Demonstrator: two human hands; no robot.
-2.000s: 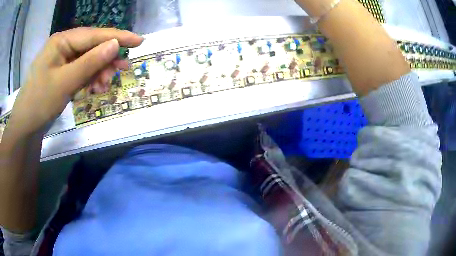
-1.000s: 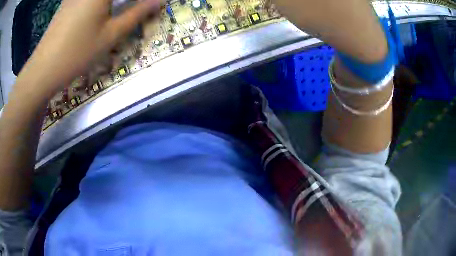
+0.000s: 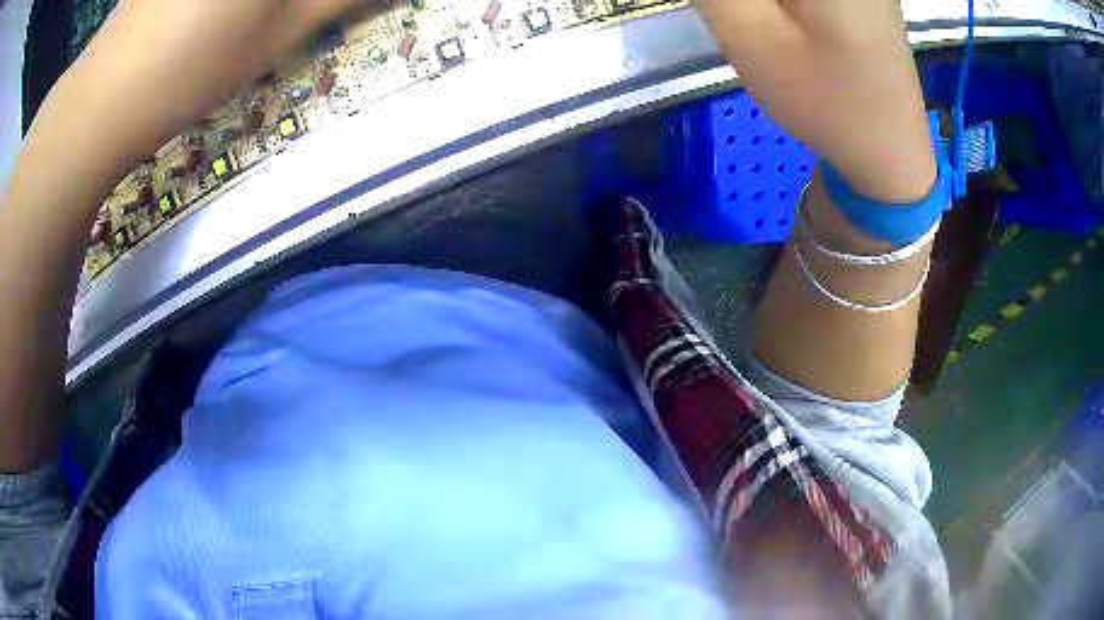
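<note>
The circuit board panel (image 3: 363,73) runs in a curve along the top left, with small black-and-yellow blocks and red-brown parts on it. My left hand (image 3: 266,30) reaches over the panel from the left; its fingers are cut off by the top edge. My right hand (image 3: 811,55) reaches up past the rail at the top; its fingers are also out of the picture. Whether either hand holds anything is hidden. A blue wrist strap (image 3: 886,213) and two thin bracelets are on my right arm.
The pale metal rail (image 3: 484,115) curves in front of the panel. A blue perforated basket (image 3: 757,170) is below it. A thin blue cord (image 3: 965,61) runs up from the strap. A black tray edge (image 3: 49,49) shows at the top left. Yellow-black floor tape (image 3: 1015,311) is at the right.
The view has tilted down, so the panel and both hands have shifted up and the fingers have left the picture. The right wrist strap and bracelets have come into view.
</note>
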